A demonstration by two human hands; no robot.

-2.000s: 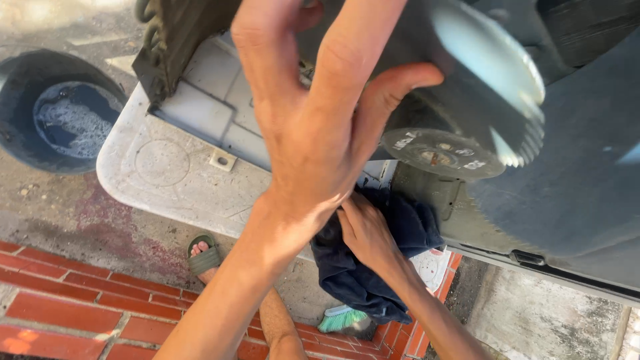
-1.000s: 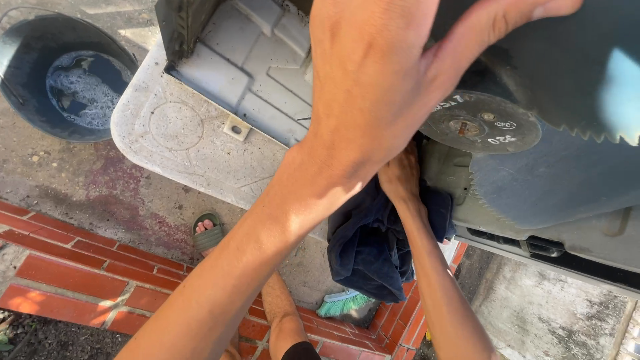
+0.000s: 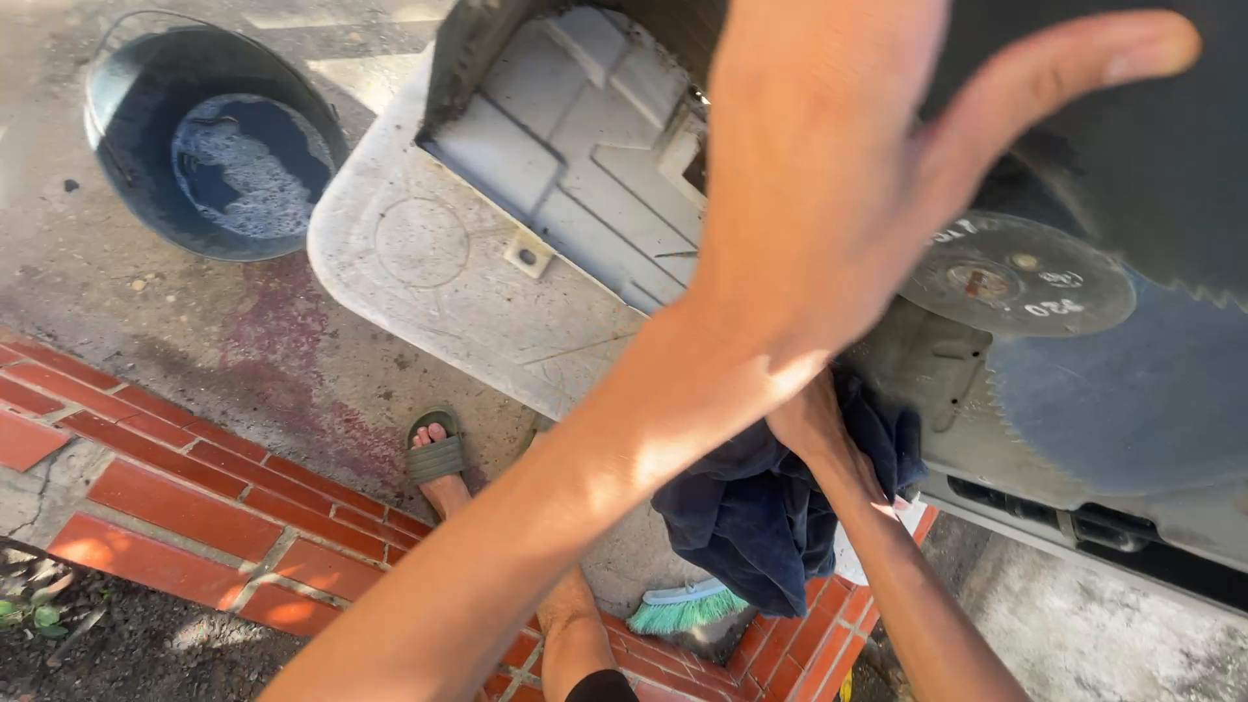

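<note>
My left hand reaches up across the middle, its thumb stretched to the right in front of dark round metal pieces; the other fingers are cut off at the top edge. Below it, my right hand grips a bunched navy cloth, which hangs down beside a grey casing; its fingertips are partly hidden by my left forearm. To the right of the hands are a toothed circular saw blade and a smaller dark disc with white writing. Another toothed blade overlaps at the upper right.
A grey moulded housing rests on a dirty white plastic surface. A dark bucket with sudsy water stands at the upper left. Below are a red brick edge, a sandalled foot and a green-bristled broom head.
My left hand has moved up and to the right relative to my right hand, its fingers leaving the view. More of the lettered disc and housing shows. The right hand stays at the cloth.
</note>
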